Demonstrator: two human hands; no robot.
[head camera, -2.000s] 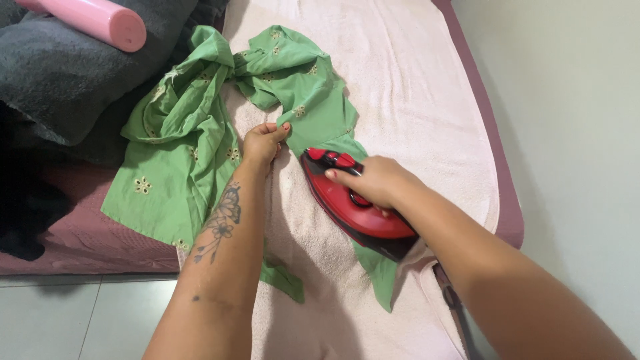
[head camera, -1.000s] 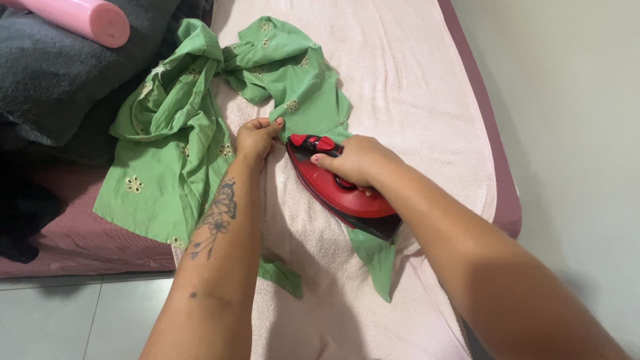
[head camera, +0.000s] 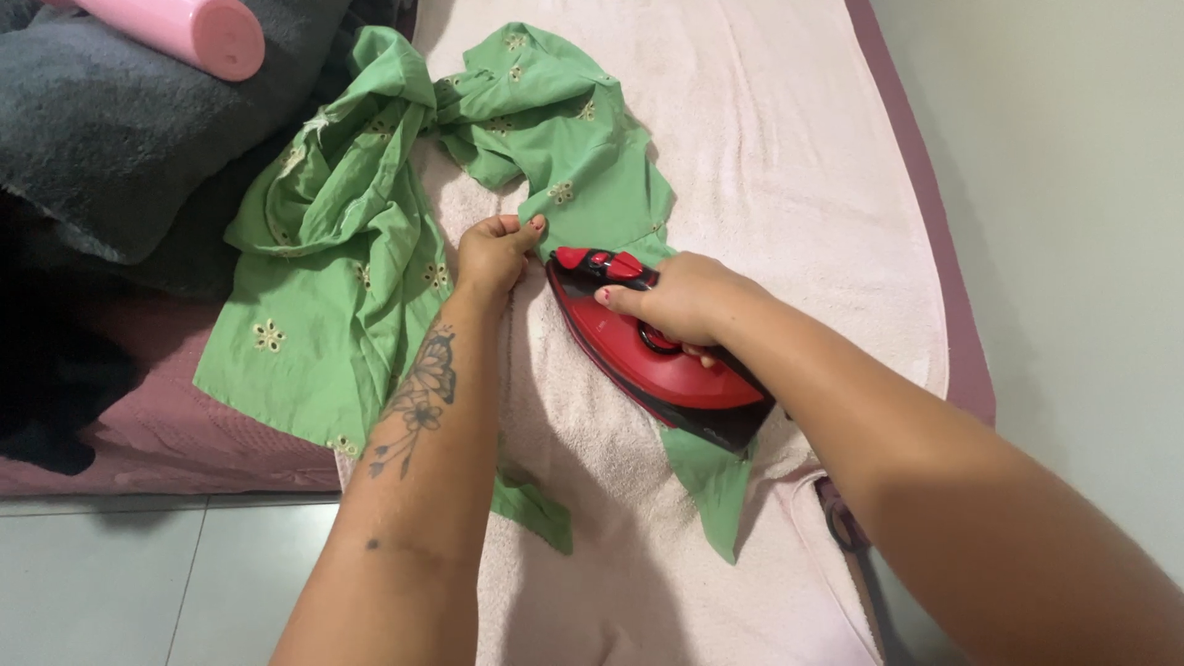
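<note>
A green garment with eyelet flower embroidery (head camera: 601, 199) lies partly bunched on a pale pink towel (head camera: 786, 166). The edge of its cloth is pinched between the thumb and fingers of my left hand (head camera: 497, 254), at the middle of the view. My right hand (head camera: 689, 301) grips the handle of a red and black clothes iron (head camera: 647, 361), whose tip points up and left, close to my left fingertips. The iron rests over a strip of the garment, and a pointed green end shows below its heel. The soleplate is hidden.
Under the towel is a bed or mattress with a dusty-pink cover (head camera: 166, 398). A dark grey plush blanket (head camera: 139, 129) is heaped at the upper left, with a pink cylindrical container (head camera: 217, 37) on it. Tiled floor (head camera: 92, 573) shows at lower left. A dark cord or strap (head camera: 840, 523) hangs at lower right.
The iron in my right hand has moved up and left along the green strip, nearer my left hand. My left hand keeps its pinch on the cloth.
</note>
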